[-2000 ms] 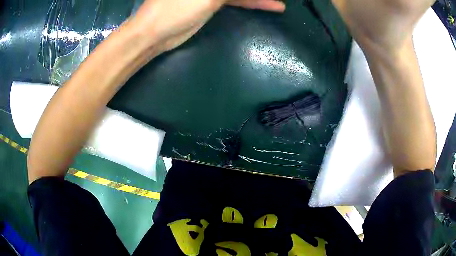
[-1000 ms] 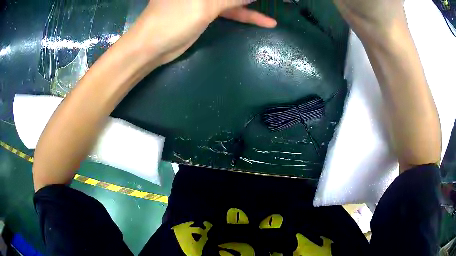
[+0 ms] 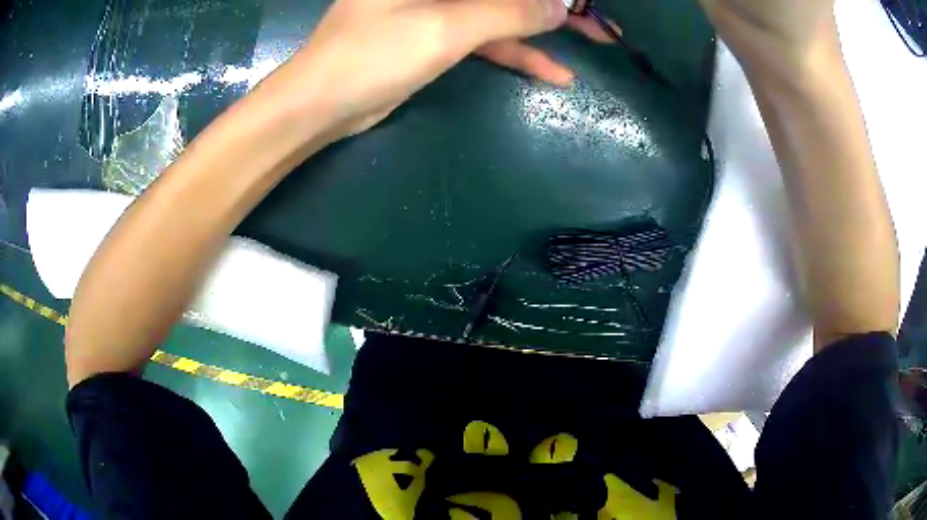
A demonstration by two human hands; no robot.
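A black DC output cord [image 3: 608, 253] lies bundled and tied round its middle on the dark green mat near the bench's front edge. One end runs left to a thin dark plug-like tip at the edge; the other runs up along the right side. My left hand [image 3: 488, 30] is at the top edge, its fingertips on a small object with a pale spot, mostly out of frame; a black sleeve and cord [image 3: 630, 51] run from it. My right hand [image 3: 773, 15] is cut off by the top edge, its fingers out of view.
White foam sheets [image 3: 732, 274] lie at the right under my right forearm. A white foam pad [image 3: 269, 300] lies at the left bench edge under my left forearm. Clear tape patches [image 3: 147, 147] are on the mat at left. Yellow-black floor tape [image 3: 244, 381] shows below.
The cord bundle has shifted slightly down and right. My left hand has come a little lower, and the small object at its fingertips now shows. The cord at right now curves along the foam.
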